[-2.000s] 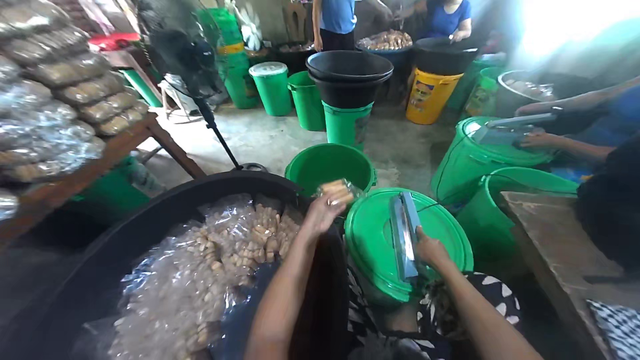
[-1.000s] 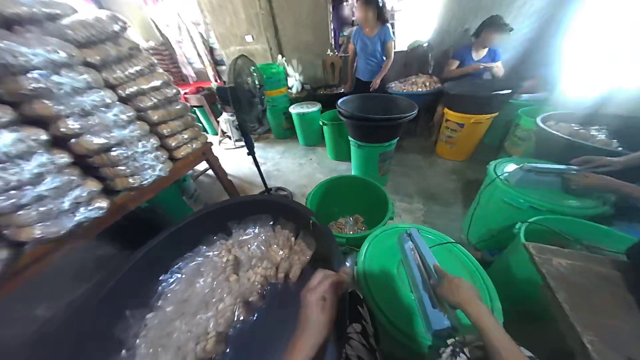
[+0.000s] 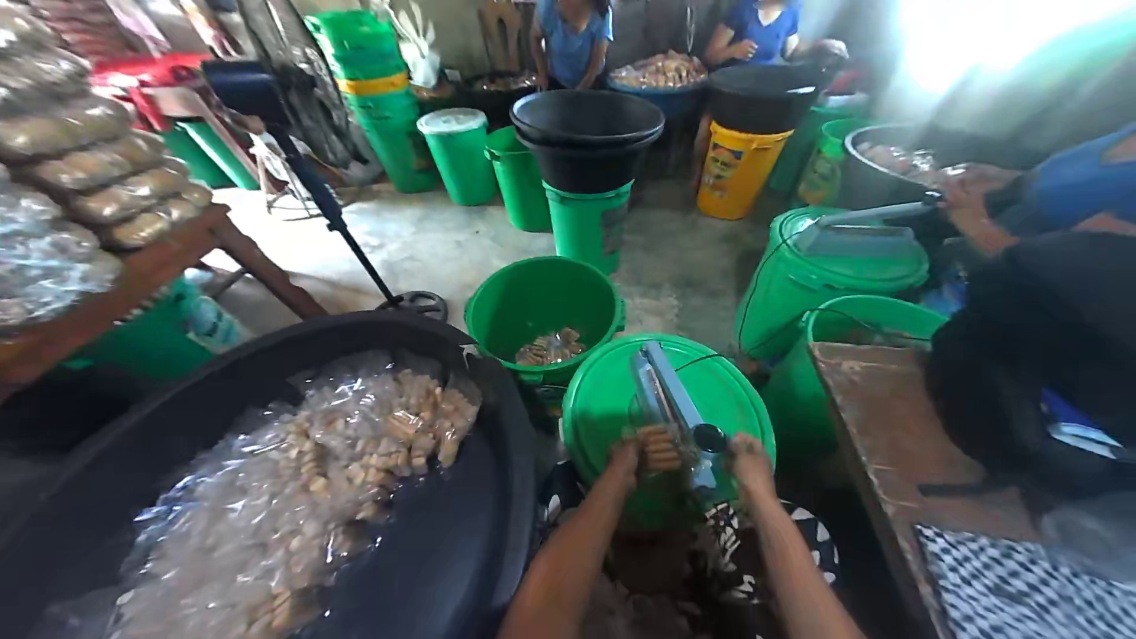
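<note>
An impulse bag sealer (image 3: 672,390) rests on the green lid (image 3: 595,390) of a bucket before me. My left hand (image 3: 627,454) holds a clear plastic bag of brown sticks (image 3: 658,447) against the sealer's left side. My right hand (image 3: 751,458) is at the sealer's near end, beside its round dark knob; whether its fingers grip anything is not plain. To the left, a wide black tub (image 3: 510,497) holds many filled clear bags (image 3: 337,461). An open green bucket (image 3: 475,311) beyond has a few filled bags (image 3: 551,347) at its bottom.
At left, a wooden table (image 3: 191,244) bears stacked packed bags (image 3: 115,169). A fan stand (image 3: 337,217) rises behind the black tub. On the right are a brown board (image 3: 887,417), a co-worker's arms (image 3: 981,209) and another sealer (image 3: 852,226). Black basins (image 3: 588,120) top a bucket; people sit behind.
My left hand has moved from the black tub to the sealer with a filled bag. My right hand has stayed by the sealer's near end.
</note>
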